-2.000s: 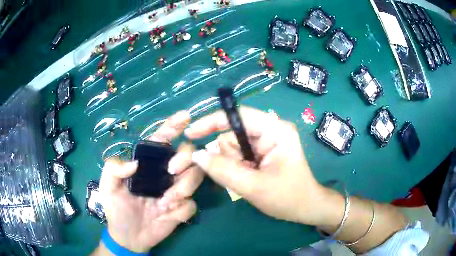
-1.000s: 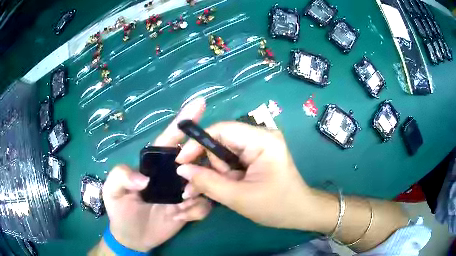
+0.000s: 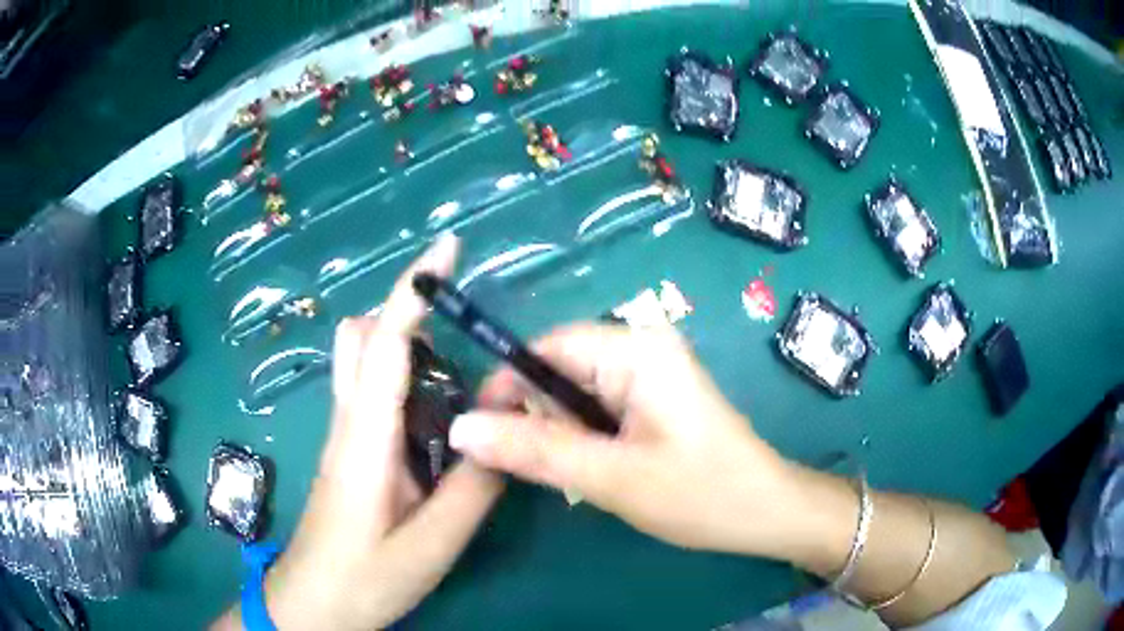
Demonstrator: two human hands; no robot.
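Observation:
My left hand [image 3: 382, 456] holds a black watch unit [image 3: 433, 413] turned on its side, its edge facing up; most of it is hidden by my fingers. My right hand [image 3: 641, 444] holds slim black tweezers [image 3: 518, 354], their dark end pointing up and left over my left hand. My right thumb and fingertips touch or nearly touch the unit's right side; the tweezers' other end is hidden in my hand. A white adhesive sheet [image 3: 653, 305] lies partly behind my right hand.
A clear blister tray [image 3: 407, 234] holds red-gold parts [image 3: 545, 146]. Watch housings [image 3: 826, 344] lie right and left. Stacked trays [image 3: 56, 419] stand far left. A long strip [image 3: 992, 136], rows of black units [image 3: 1048, 105] and a dark unit [image 3: 1003, 367] lie right. Part of a person shows at right.
My left hand has turned the unit from its flat black face onto its edge, and its fingers now point upward. My right hand stays beside it with the tweezers.

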